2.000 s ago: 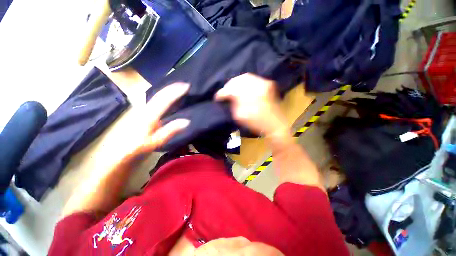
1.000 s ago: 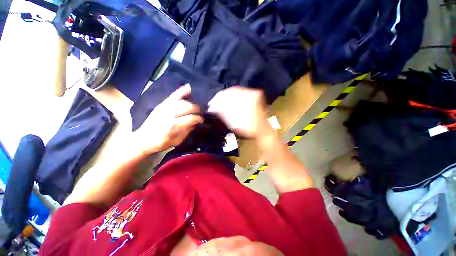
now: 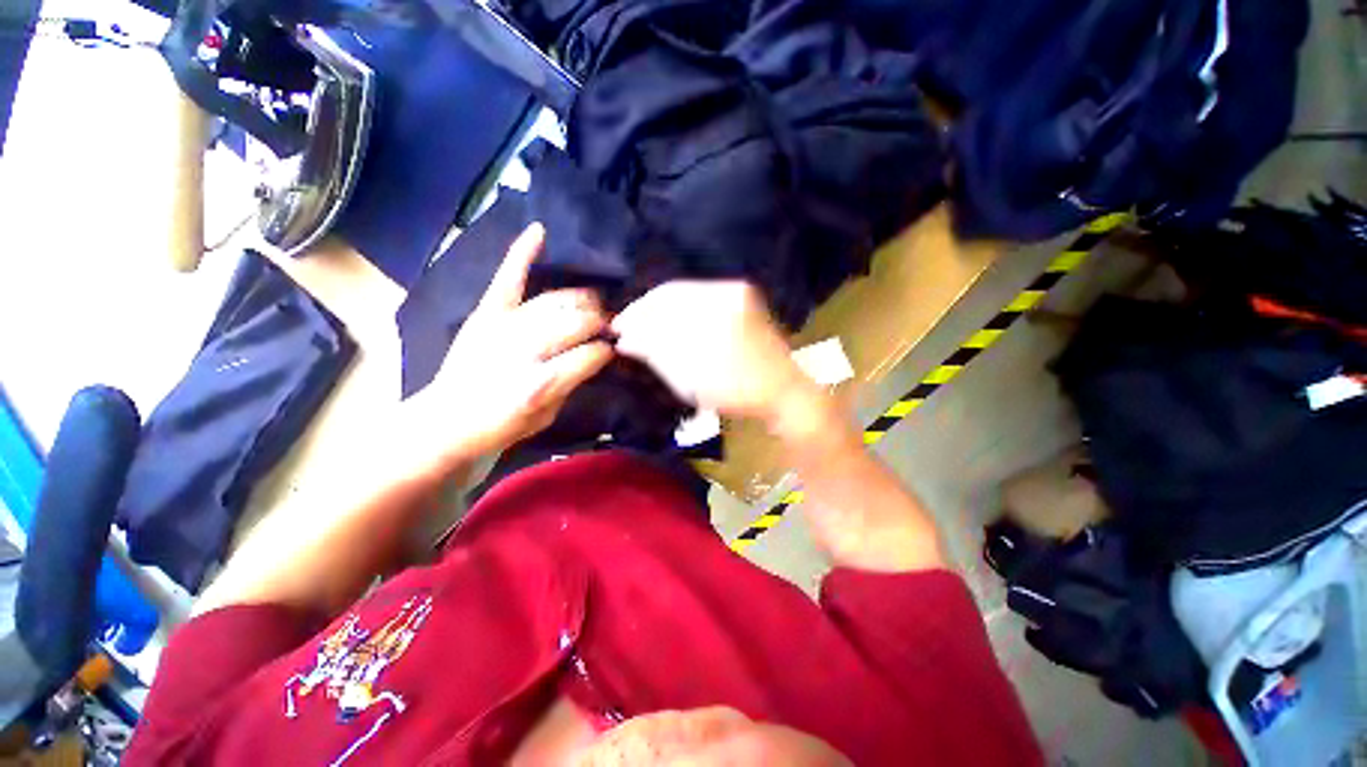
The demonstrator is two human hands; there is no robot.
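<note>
Dark navy garments lie bunched in front of me over the table edge and a tan board. My left hand and my right hand meet at the near part of this cloth. Both pinch it between the fingers, the left index finger pointing away from me. What lies between the fingertips is too small to tell. A flat navy piece spreads beyond and beside my left hand. Another folded navy piece lies on the table to the left.
The steam iron stands on a navy pad at the upper left. A padded sleeve board is at the left edge. The tan board, yellow-black floor tape and black garments by a grey-blue container are right.
My hands have come together from apart, and the cloth between them has dropped from a raised fold to a bunched heap. The view has shifted a little.
</note>
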